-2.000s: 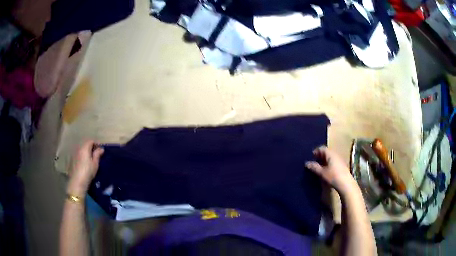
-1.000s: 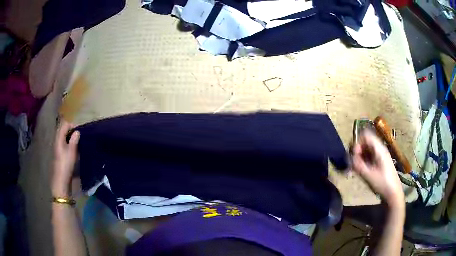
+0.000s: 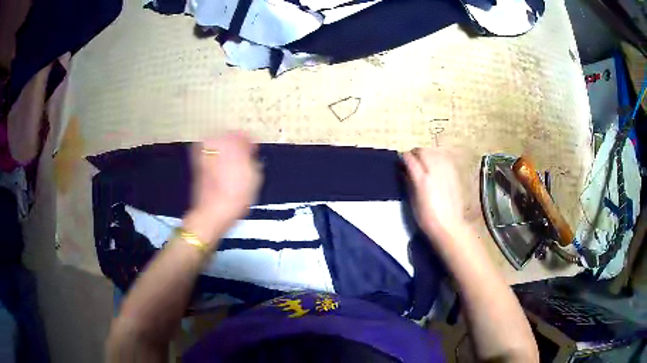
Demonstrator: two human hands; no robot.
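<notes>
The dark navy garment panel (image 3: 326, 174) lies across the near part of the table, a plain dark strip along its far edge. White interfacing (image 3: 273, 264) with dark bands shows nearer me, beside a shinier navy patch (image 3: 362, 259). My left hand (image 3: 227, 174) is blurred, over the dark strip left of centre; I cannot tell whether it grips the cloth. My right hand (image 3: 431, 186) is at the panel's far right corner, fingertips on the cloth edge, partly blurred.
The steam iron (image 3: 514, 213) with its orange-brown handle rests at right. Its cord (image 3: 621, 205) runs right. Navy-and-white garment pieces (image 3: 284, 32) lie at the far side. Dark cloth (image 3: 64, 35) hangs at far left. Small outlines are drawn on the table cover (image 3: 163, 92).
The panel has been turned or folded so its white interfacing shows. My left hand has moved right, from the panel's left end onto the strip. My right hand has moved left, away from the iron.
</notes>
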